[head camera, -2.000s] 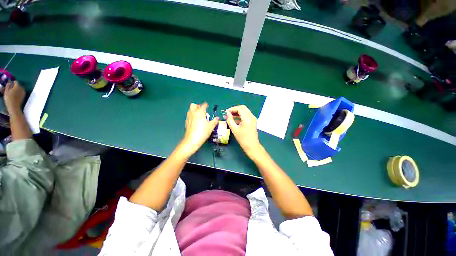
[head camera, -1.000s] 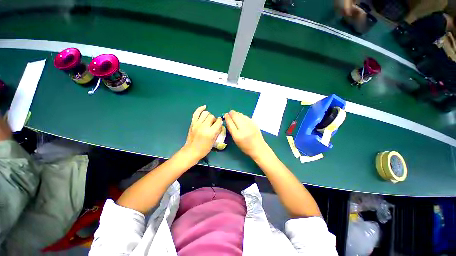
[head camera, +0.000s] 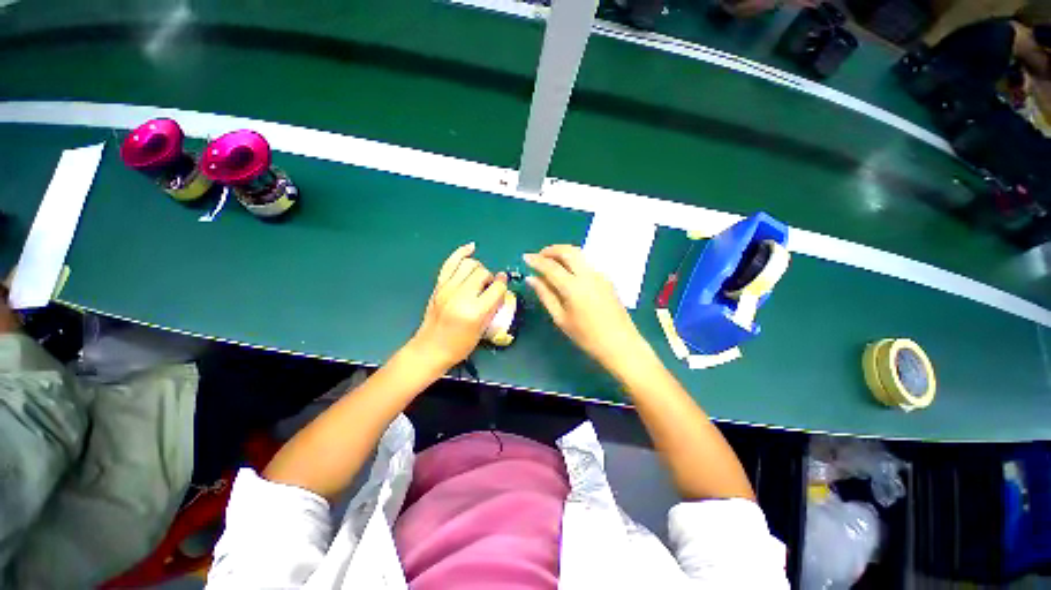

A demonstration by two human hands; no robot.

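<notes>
A motor unit [head camera: 503, 320] with a cream and black body lies on the green bench in front of me, partly hidden by my left hand. My left hand [head camera: 463, 302] is closed around its upper side, with the fingertips at a small dark wire end [head camera: 514, 277]. My right hand [head camera: 573, 295] is just right of the unit, fingers bent, fingertips near the wire end; I cannot tell whether they hold a thin lead. Dark wires [head camera: 470, 369] trail from the unit to the bench's front edge.
Two units with magenta tops [head camera: 239, 158] stand at the left. A white card [head camera: 621, 251], a blue tape dispenser [head camera: 728, 286], a red-handled tool [head camera: 667, 290] and tape rolls [head camera: 899, 373] are at the right. A metal post [head camera: 553, 98] rises behind. A neighbour's leg [head camera: 98, 461] shows at the left.
My right hand has moved slightly away from my left, opening a small gap at the wire end. The unit has turned on the bench since two seconds ago. The magenta unit on the belt has left view.
</notes>
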